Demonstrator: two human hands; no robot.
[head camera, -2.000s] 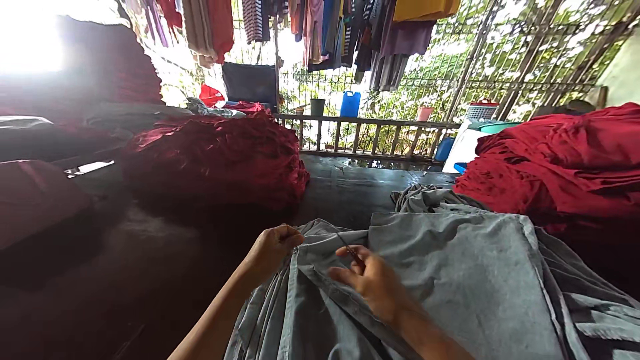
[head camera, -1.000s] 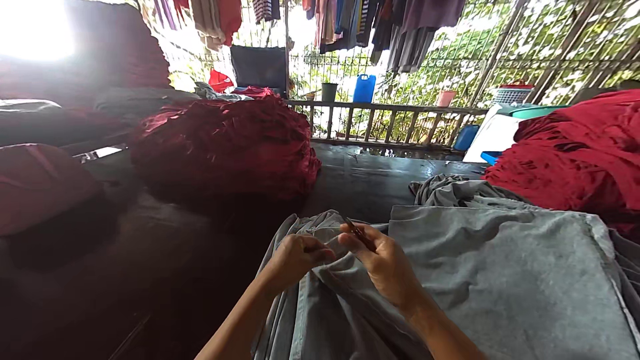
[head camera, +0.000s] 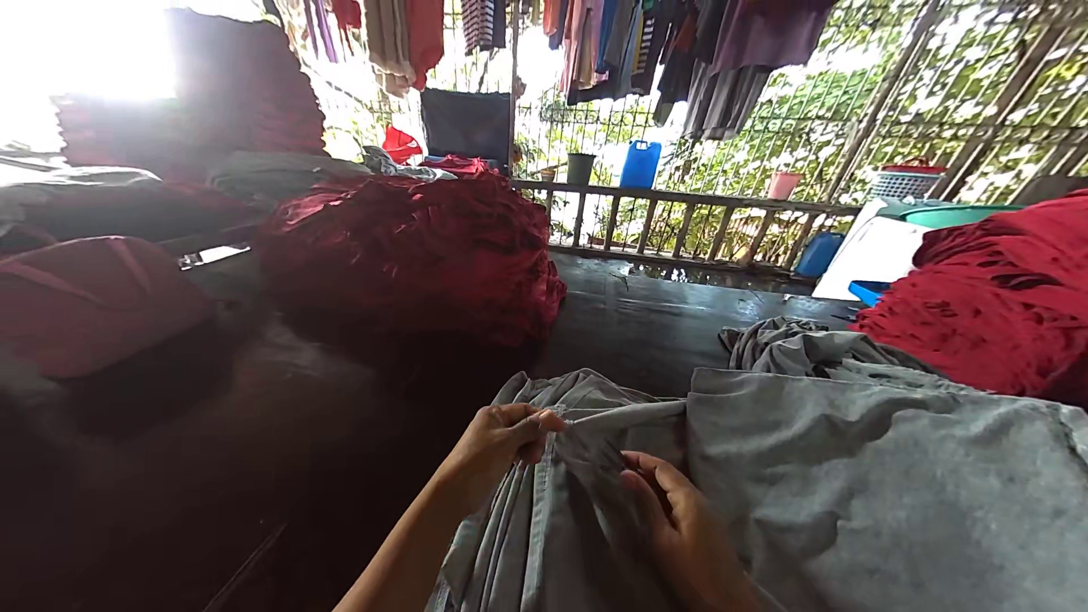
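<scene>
Grey cloth garments (head camera: 884, 476) lie in a layered pile across the front of the dark table. My left hand (head camera: 501, 438) pinches a seam of a grey garment between thumb and fingertips, at the pile's left part. To its right, my right hand (head camera: 671, 510) is at the same garment, palm inward with curled fingers; a fold of cloth lies against its fingertips. Whether it grips the cloth or holds a small tool cannot be made out.
A big heap of dark red cloth (head camera: 416, 246) stands on the dark table (head camera: 629, 314) beyond my hands. Another red heap (head camera: 1003, 297) rises at the right, beside crumpled grey cloth (head camera: 790, 344). A pink bag-like bundle (head camera: 102, 297) sits at the left.
One second ago my hands were close together, with a small dark tool in the right one. Now the right hand is lower and farther from the left, and the tool is not visible.
</scene>
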